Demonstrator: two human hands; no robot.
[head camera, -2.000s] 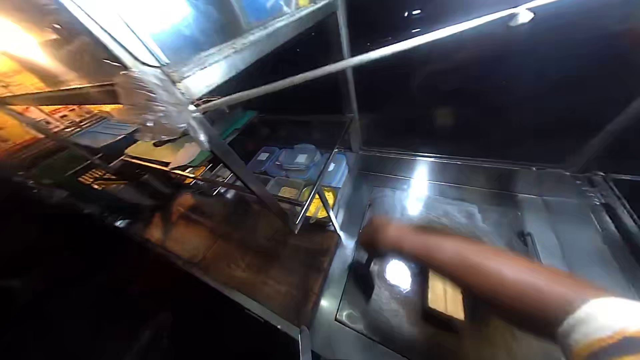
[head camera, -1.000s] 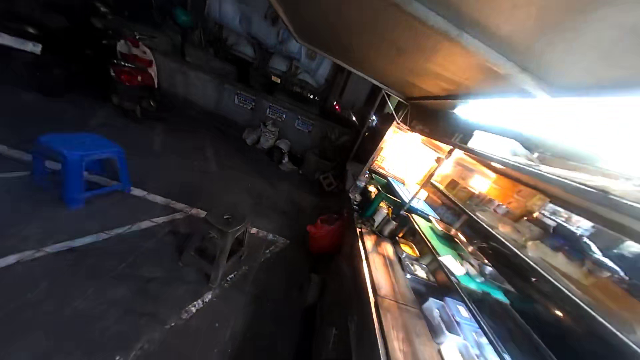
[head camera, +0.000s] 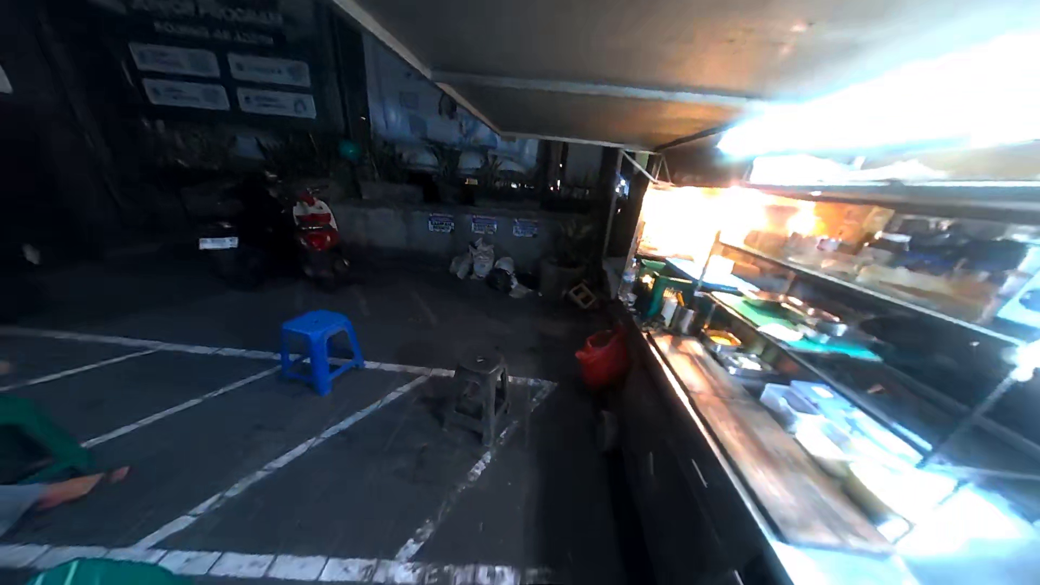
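Neither my left hand nor my right hand is in view. A food stall stands at the right, with a wooden counter (head camera: 756, 455) along its near side. Lidded plastic containers (head camera: 812, 414) sit beside the wood, washed out by glare. Farther along are a tray with orange contents (head camera: 721, 340), metal bowls (head camera: 812, 315) and a green board or cloth (head camera: 760, 313). Upright bottles or cups (head camera: 670, 309) stand at the counter's far end.
On the dark pavement stand a blue plastic stool (head camera: 319, 345) and a grey stool (head camera: 481, 390). A red bucket or bag (head camera: 603, 357) is beside the stall. Another person's limb (head camera: 73, 491) and green plastic seats (head camera: 36, 435) show at left. A scooter (head camera: 317, 231) is parked behind.
The view has swung from the stall's metal cooking surface to the pavement. A forearm with a white and yellow cuff, over that surface two seconds ago, has left view.
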